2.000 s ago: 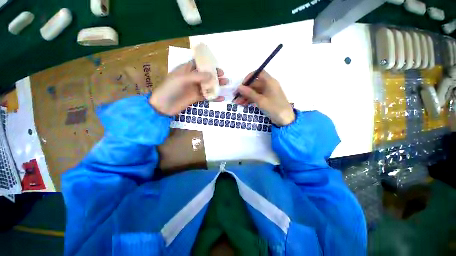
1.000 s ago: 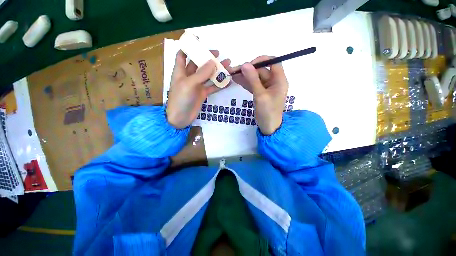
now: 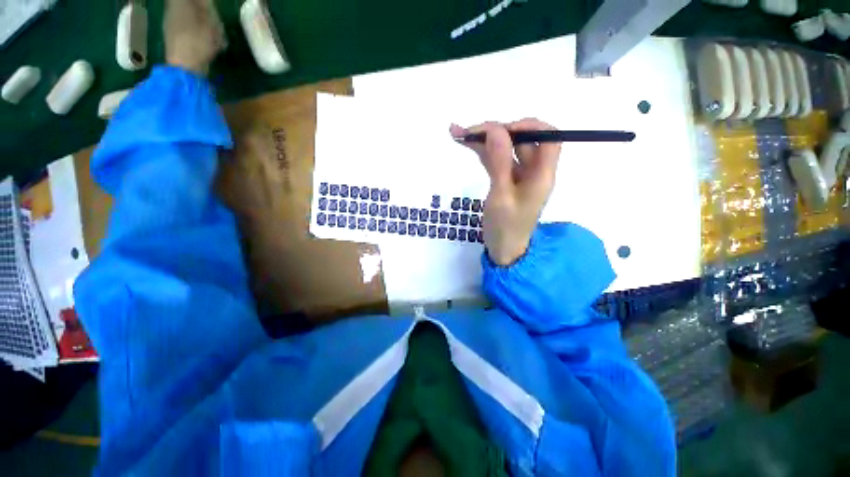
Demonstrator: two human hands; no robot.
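My left hand (image 3: 194, 35) reaches over the green belt at the top left. Its fingers are blurred and cut off by the top edge, so what it holds cannot be told. My right hand (image 3: 519, 172) grips a slim black pen-like tool (image 3: 587, 137), its fine tip pointing left, above the white work surface. The label sheet (image 3: 373, 140) lies below and left of it, with rows of small dark labels (image 3: 401, 214) and gaps in the upper row; my right hand covers part of its right side. Cream-white housings (image 3: 264, 37) lie on the belt on both sides of my left hand.
A brown cardboard sheet (image 3: 289, 214) lies left of the label sheet. A grey metal arm (image 3: 620, 37) stands over the back edge. More housings (image 3: 760, 84) stand in a row on a clear tray at right. Spare label sheets (image 3: 23, 298) lie far left.
My left hand has moved from the middle up and left to the belt; the housing it held no longer shows there. My right hand has moved slightly right, still with the tool.
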